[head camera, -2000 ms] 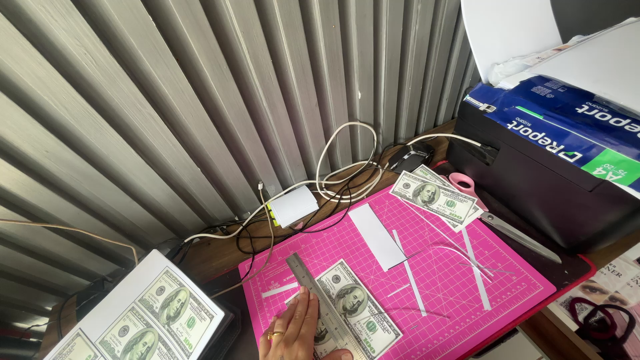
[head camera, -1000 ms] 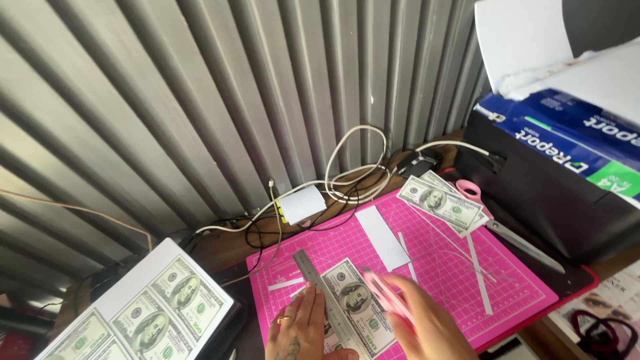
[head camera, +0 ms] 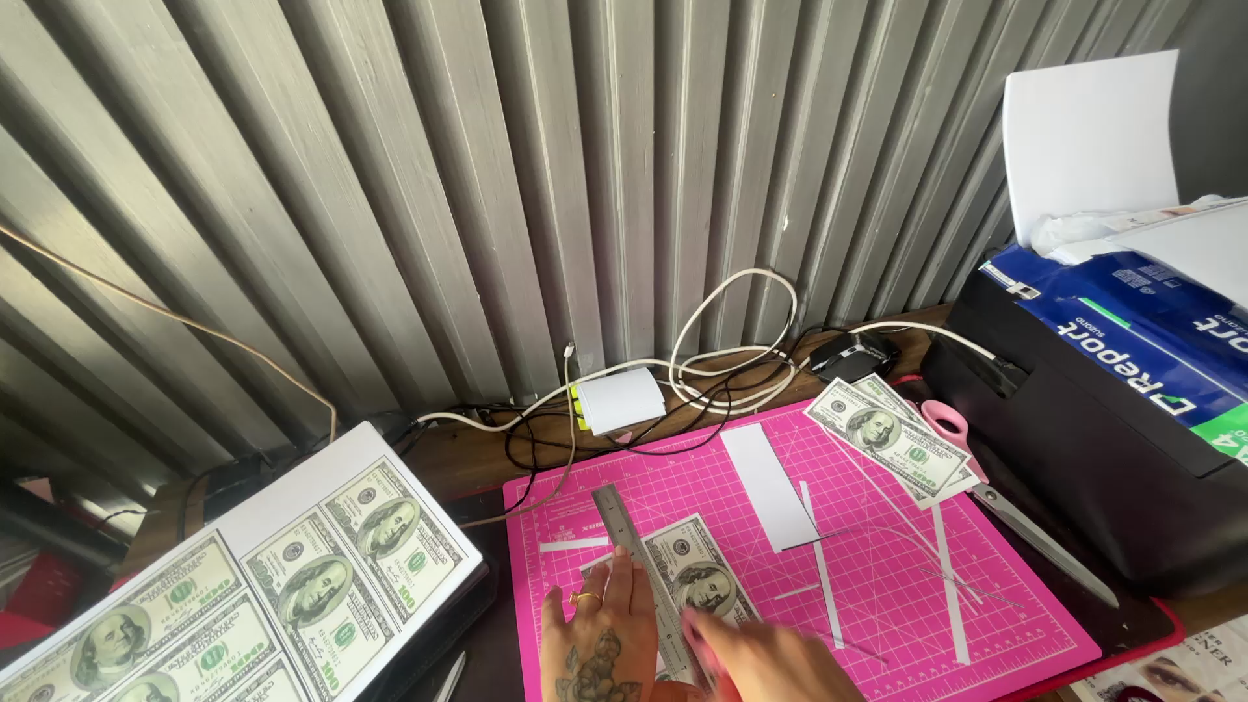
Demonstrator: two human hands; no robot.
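Note:
My left hand (head camera: 602,624), with a ring on one finger, presses a steel ruler (head camera: 621,522) flat on a pink cutting mat (head camera: 682,478). Under and beside the ruler lies a printed sheet with a hundred-dollar bill image (head camera: 704,575). My right hand (head camera: 770,663), blurred, is closed around a pink tool at the ruler's right edge; the tool's tip is hidden. Farther right on the mat are a blank white paper piece (head camera: 765,483), thin paper strips (head camera: 946,595) and cut bill prints (head camera: 882,434). Scissors with pink handles (head camera: 1043,546) lie beside them.
At the left, printed sheets of bill images (head camera: 322,585) rest on a dark object. Cables (head camera: 731,361) and a white card-like item (head camera: 624,400) lie along the corrugated metal wall (head camera: 604,195). A black device (head camera: 1063,458) bearing a blue paper package (head camera: 1121,341) stands at the right.
My right hand has come into view with the pink tool and moved down and left along the ruler's right edge. My left hand stays pressed on the ruler.

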